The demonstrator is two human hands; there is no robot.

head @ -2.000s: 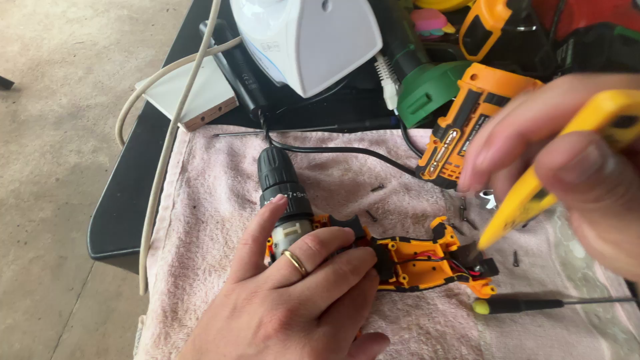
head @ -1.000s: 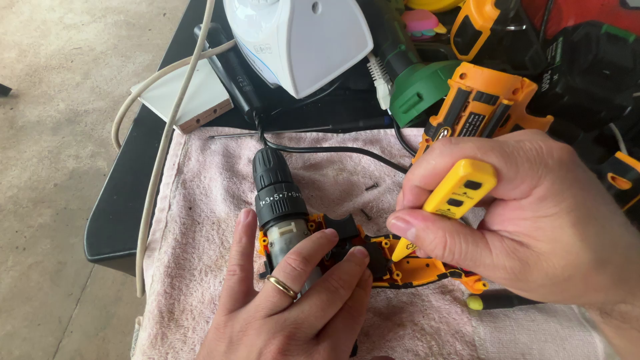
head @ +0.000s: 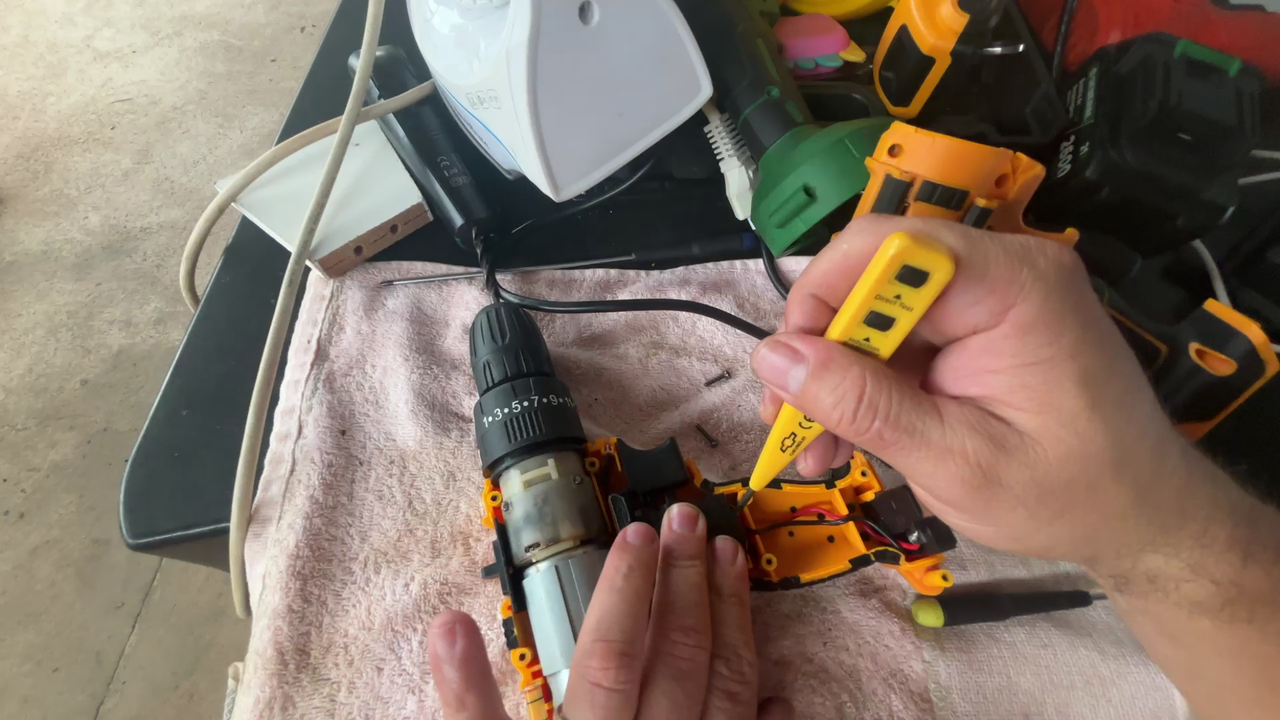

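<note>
An opened cordless drill, its orange lower housing half (head: 815, 535) exposed, lies on a pink towel (head: 380, 420). Its black chuck (head: 510, 345) points away from me, behind a numbered torque collar (head: 530, 425), the gearbox (head: 548, 505) and the motor (head: 565, 600). My left hand (head: 670, 630) rests with spread fingers over the motor and the black trigger switch (head: 655, 475). In my right hand (head: 960, 390) is a yellow voltage tester pen (head: 850, 350), its tip at the switch's edge beside the handle cavity. Red and black wires (head: 850, 520) run through the handle.
Two small screws (head: 718, 378) lie on the towel, and a screwdriver (head: 1010, 606) is at right. Behind are the orange housing's other half (head: 950, 175), a green tool (head: 815, 185), a white appliance (head: 600, 90), a white box (head: 340, 195) and a black cable (head: 640, 304). A pale cord hangs at left.
My right hand with the tester pen has moved left from the handle's far end to beside the switch. My left hand has shifted lower, uncovering more of the gearbox and motor.
</note>
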